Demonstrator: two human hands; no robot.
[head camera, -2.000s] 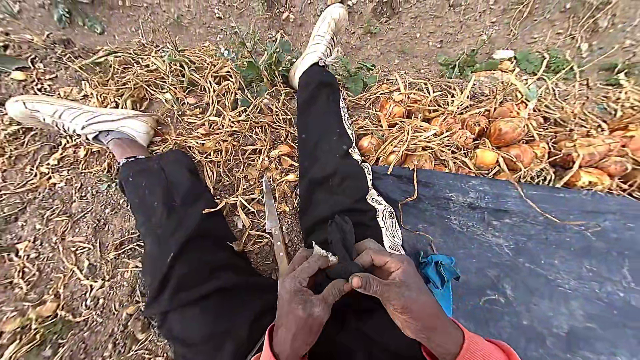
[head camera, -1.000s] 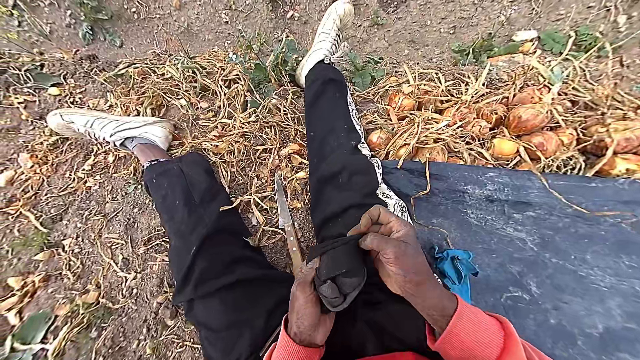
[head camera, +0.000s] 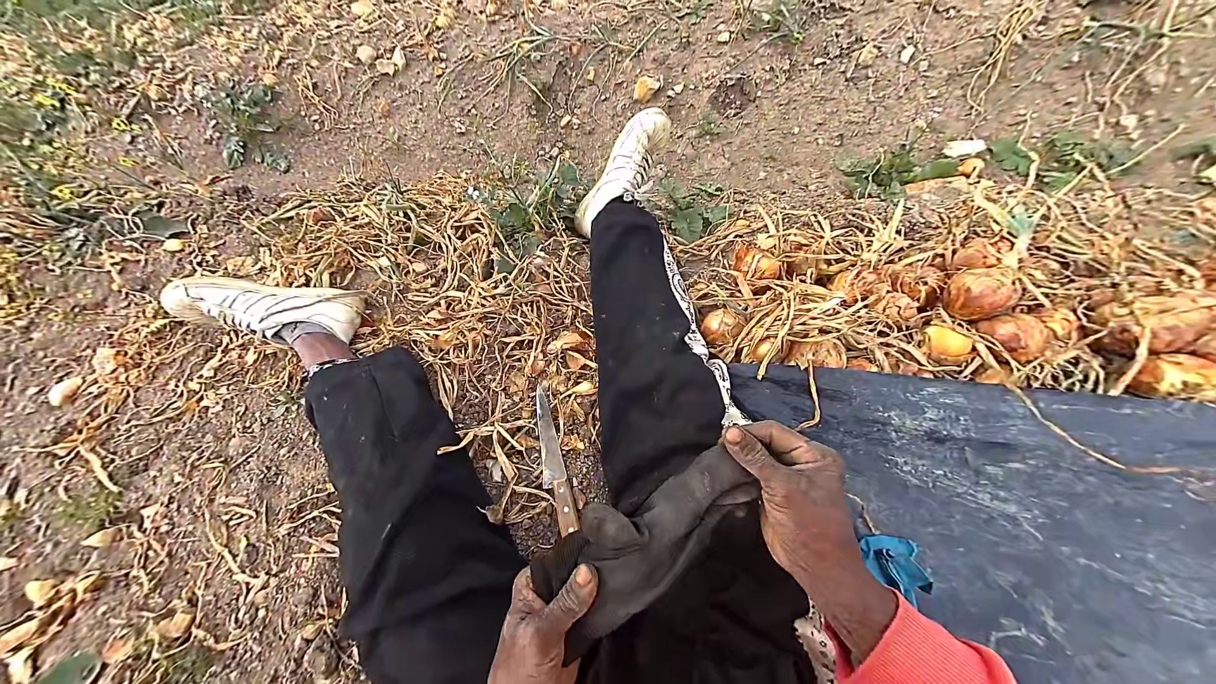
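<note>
A dark grey work glove (head camera: 655, 541) is stretched between my two bare hands above my lap. My left hand (head camera: 543, 617) grips its cuff end, thumb on top. Between thumb and fingers, my right hand (head camera: 793, 494) pinches the far end of the glove. A knife with a wooden handle (head camera: 554, 461) lies just beyond my left hand, its blade pointing away from me; the handle's near end is hidden by the glove. My black trousers (head camera: 655, 351) are beneath and beyond the glove.
Onions with dried tops (head camera: 983, 293) lie in a row at the right. A dark sheet (head camera: 1026, 503) covers the ground beside my leg, with a blue crumpled item (head camera: 895, 565) near my right wrist. Dry stalks (head camera: 456, 256) and soil surround my white shoes (head camera: 261, 306).
The dark glove, bunched up between my hands before, is now drawn out lengthwise. My right hand has moved away from my left with one end of it.
</note>
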